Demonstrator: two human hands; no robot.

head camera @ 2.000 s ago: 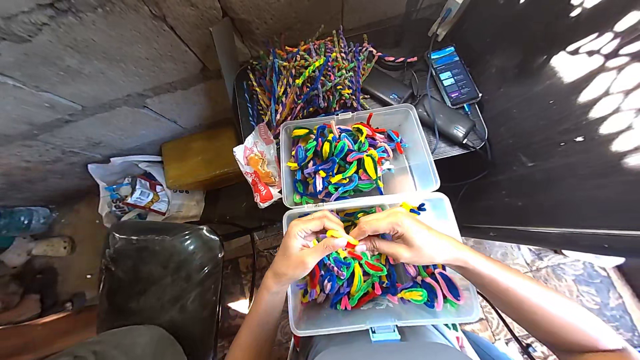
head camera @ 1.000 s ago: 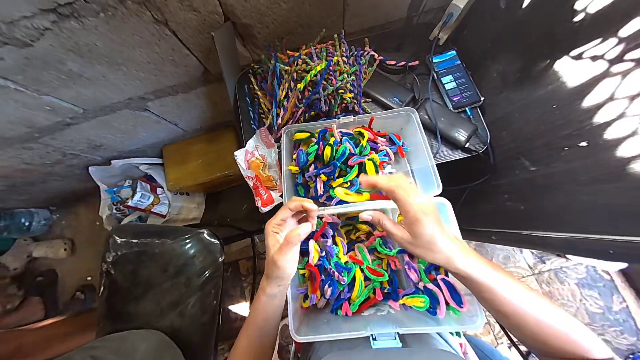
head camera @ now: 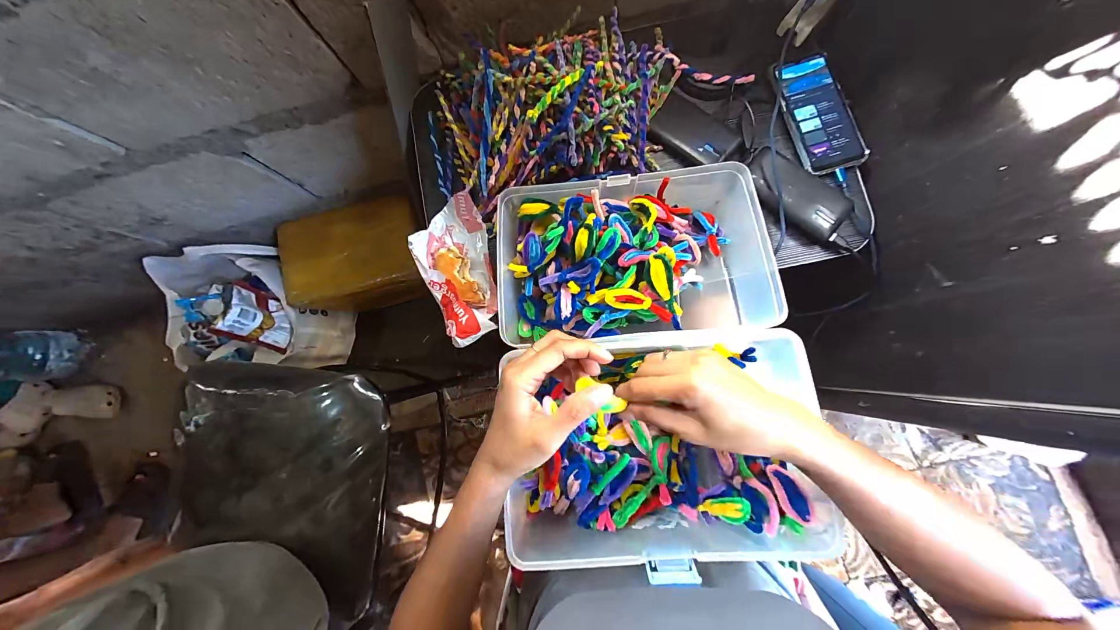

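Observation:
A clear plastic box lies unfolded across my lap, its two halves holding looped, multicoloured pipe cleaners. Over the near half (head camera: pixel 735 547), my left hand (head camera: pixel 551 407) pinches a yellow pipe cleaner (head camera: pixel 604 394) between thumb and fingers. My right hand (head camera: pixel 700 394) meets it from the right, its fingertips on the same piece; its far end is hidden by the fingers. More looped pipe cleaners (head camera: pixel 604 254) fill the left and middle of the far half (head camera: pixel 744 262). Behind it rests a heap of twisted pipe cleaners (head camera: pixel 542 105).
At the far right lie a phone (head camera: pixel 822 114), cables and a dark device (head camera: pixel 801 197). A food wrapper (head camera: pixel 459 271) touches the box's left side. Further left are a brown block (head camera: pixel 350 254), a bag with wrappers (head camera: pixel 315 324) and a black seat (head camera: pixel 280 481). A person's legs show at lower left.
A second ago my hands were apart near the join of the two halves, the right one blurred. Now they are together over the near half, on a yellow piece.

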